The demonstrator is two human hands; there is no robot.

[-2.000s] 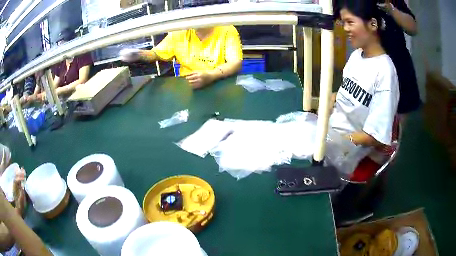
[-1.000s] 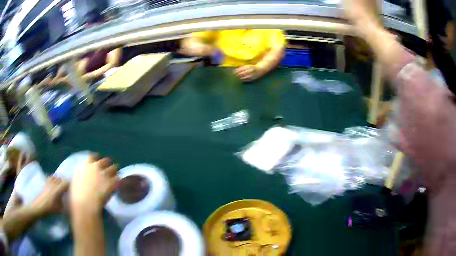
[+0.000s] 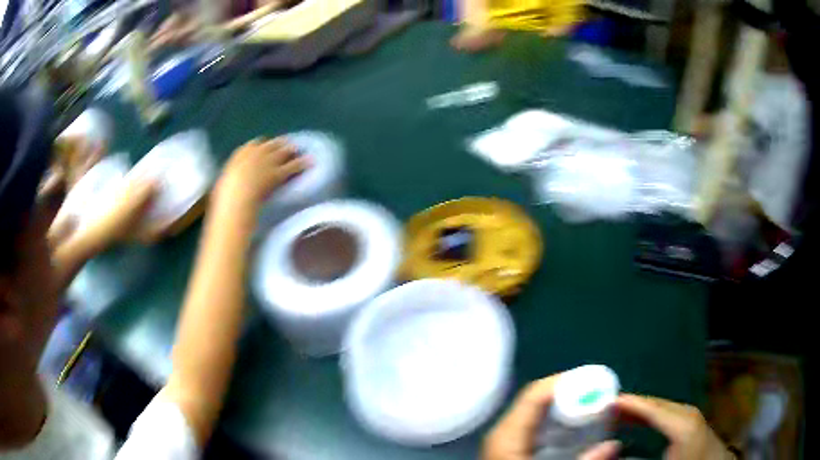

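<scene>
At the bottom right, my left hand (image 3: 521, 422) and my right hand (image 3: 670, 424) are around a small bottle-like object with a round white cap (image 3: 584, 393) bearing a green mark. Its greyish body is blurred and partly cut off by the bottom edge. The left fingers hold its left side. The right fingers are at its right side. A frosted white round housing (image 3: 430, 359) sits on the table left of my hands. Behind it lies an open yellow base shell (image 3: 503, 247) with a small black fan inside. A white drum with a brown centre (image 3: 325, 253) stands to the left.
Another person's arm (image 3: 211, 296) reaches from the left to a second drum (image 3: 315, 166). That person's other hand is at a white housing (image 3: 175, 175). Clear plastic bags (image 3: 602, 171) lie at the back right, near a dark phone (image 3: 674, 256). A carton (image 3: 755, 364) is on the floor.
The view has swung down and left. The pink-sleeved arm raised at the right is gone; my two hands now show low around the white-capped object. The other person's hand has moved onto the rear drum.
</scene>
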